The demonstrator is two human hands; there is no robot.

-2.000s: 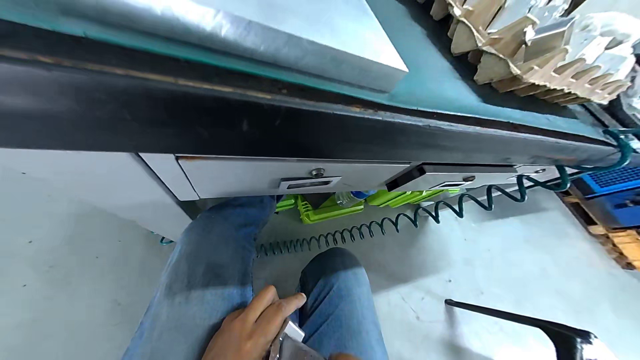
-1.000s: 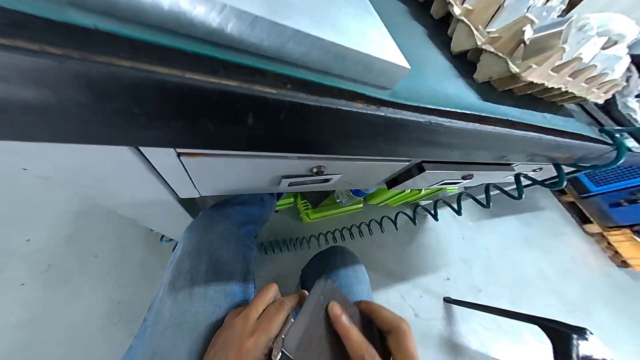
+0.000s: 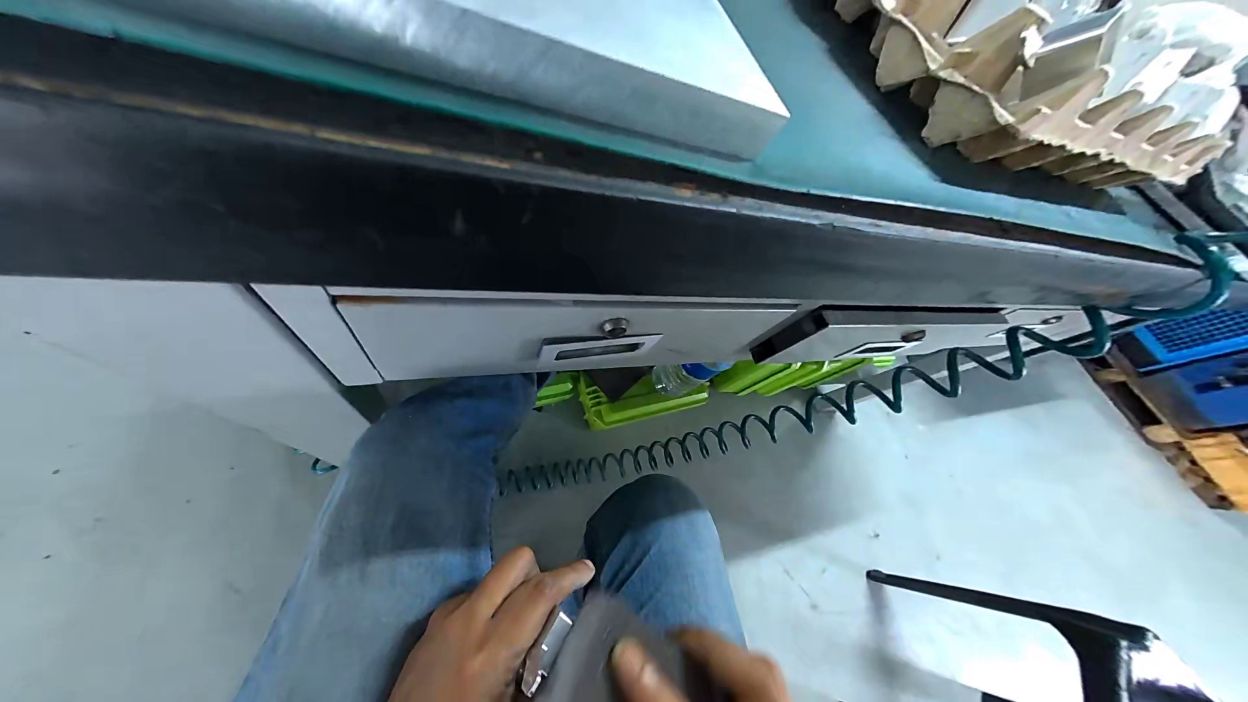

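Low in the head view, over my jeans, my left hand [image 3: 483,629] is closed around a small shiny metal part [image 3: 548,648]. My right hand [image 3: 697,668] grips a dark grey, flat, flexible-looking piece [image 3: 609,648], perhaps abrasive sheet, with the fingers on top of it. This grey piece lies against or right beside the metal part; it is somewhat blurred and hides part of it. The lower parts of both hands are cut off by the frame's bottom edge.
Above my knees runs the workbench's dark edge [image 3: 468,205], with a thick metal plate [image 3: 624,73] and cardboard trays [image 3: 1053,107] on top. Below are drawers [image 3: 468,336], green plastic bins [image 3: 643,402] and a coiled green air hose [image 3: 770,421]. A black chair-base leg [image 3: 1014,606] stands lower right.
Two seconds ago the right hand was mostly out of view and the grey piece did not show. Now both are beside the left hand, slightly lower than one second ago.
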